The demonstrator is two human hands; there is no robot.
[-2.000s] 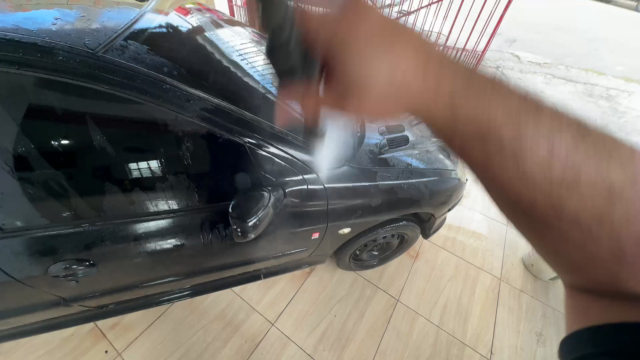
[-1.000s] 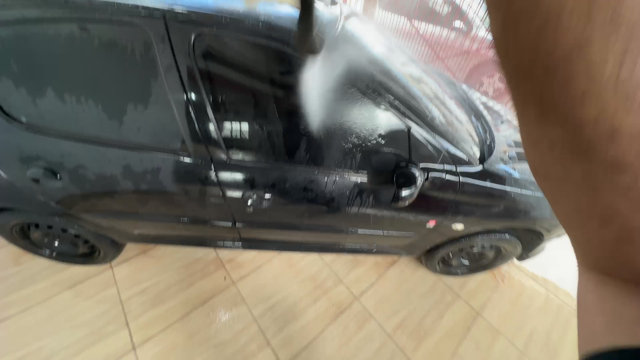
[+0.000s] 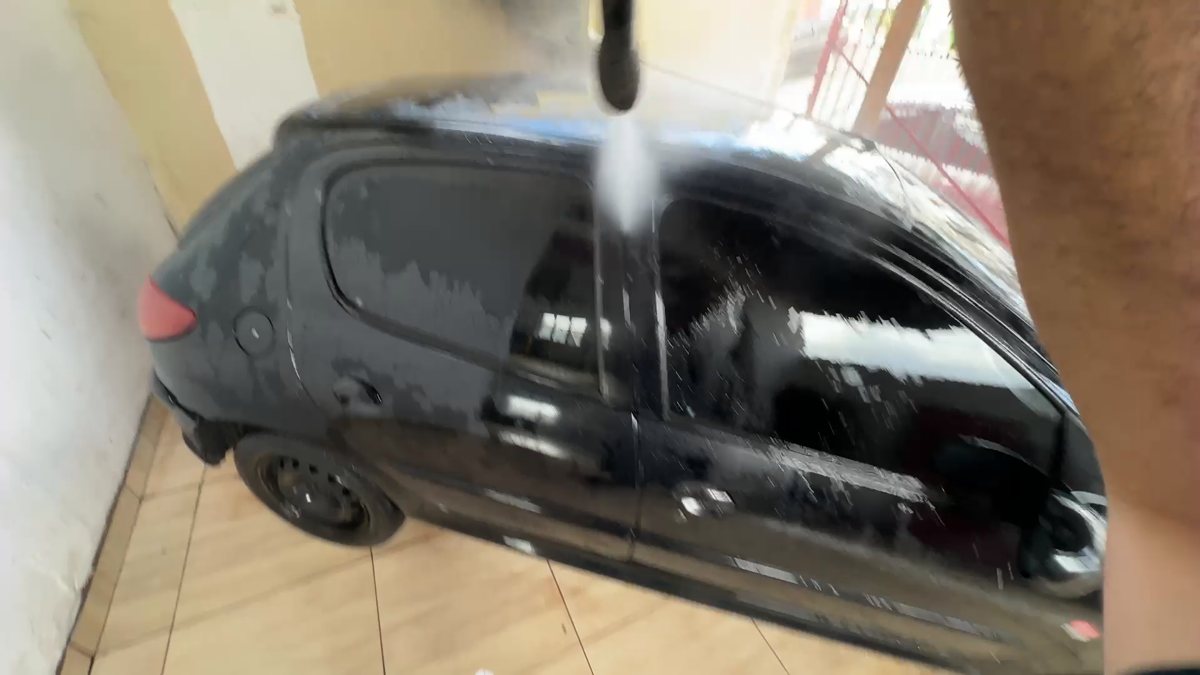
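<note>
A black spray nozzle (image 3: 618, 70) points down from the top edge, and white water spray (image 3: 626, 178) leaves its tip over the pillar between the side windows of a black car (image 3: 431, 375). One forearm of mine runs down the right side of the view; its hand is out of frame above, so its grip on the sprayer is hidden. My other hand does not show. Water streaks and drops cover the front side window (image 3: 844, 375). The rear side window (image 3: 422, 253) and rear panel look patchily wet.
A white wall (image 3: 56, 281) stands close behind the car's rear, at the left. Beige tiles (image 3: 469, 600) cover the floor beside the rear wheel (image 3: 314, 497). The side mirror (image 3: 1069, 544) juts out at the lower right. Beyond the car are a yellowish wall (image 3: 422, 42) and a red metal gate (image 3: 830, 56).
The spray has moved from near the windscreen base, across the front side window, to the pillar between the doors. My view has swung toward the car's rear. My hand, seen earlier, has left the frame.
</note>
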